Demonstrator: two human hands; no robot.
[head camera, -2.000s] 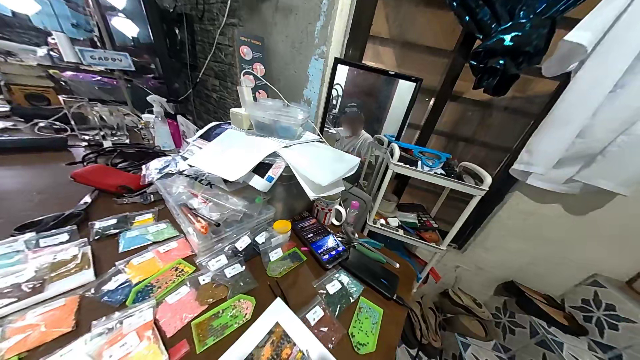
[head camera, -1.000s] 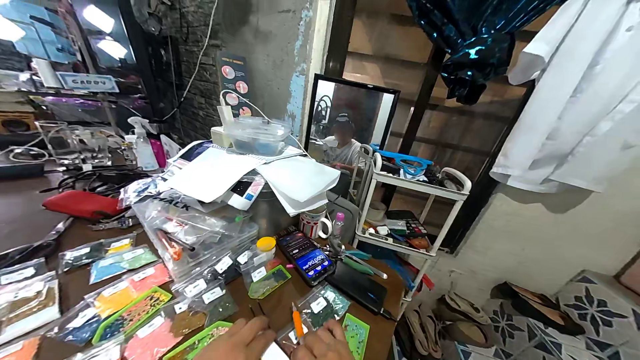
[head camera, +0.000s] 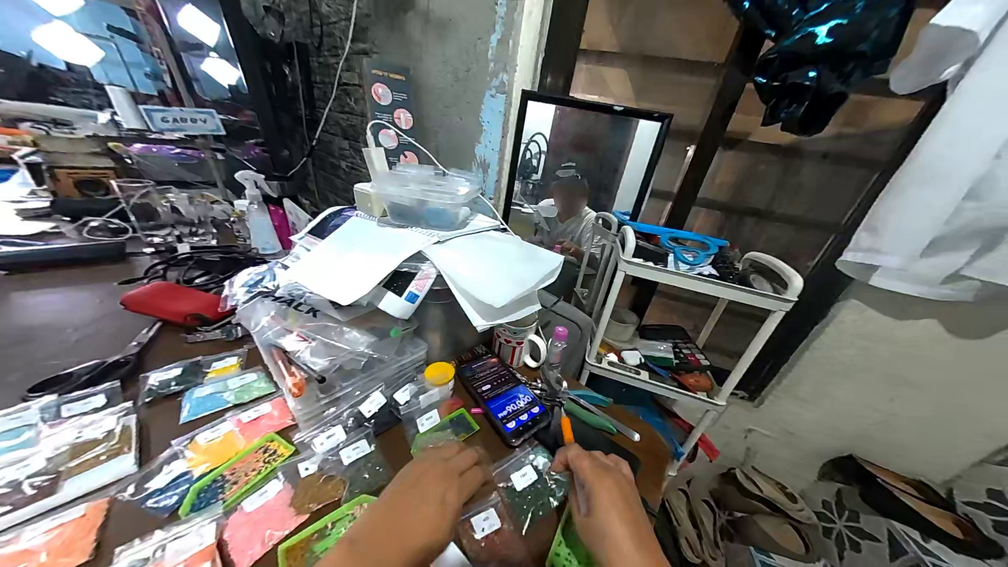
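Note:
My right hand (head camera: 602, 488) holds an orange pen-like tool (head camera: 567, 431), its orange end pointing up and away. Close to a small green tray (head camera: 453, 429) is my left hand (head camera: 441, 480), fingers curled down; whether it holds anything is hidden. Between the hands lie a bag of dark green beads (head camera: 531, 484) and a bag of reddish-brown beads (head camera: 487, 526). Another green tray (head camera: 323, 535) shows beside my left forearm, and one more (head camera: 568, 543) is partly under my right hand. A green tray of mixed beads (head camera: 236, 476) lies further left, near a bag of pink beads (head camera: 264, 520).
A lit smartphone (head camera: 504, 398), a yellow-lidded jar (head camera: 439, 376), a striped mug (head camera: 520, 343) and pliers (head camera: 591, 415) stand or lie beyond my hands. Papers (head camera: 504, 276) are piled behind. Scissors (head camera: 94, 370) lie left. A white trolley (head camera: 709, 287) stands right of the table.
Two seconds ago no hands were in view; both now reach over the bags. Since one second ago, my left hand has moved forward to the small green tray. The view has turned somewhat.

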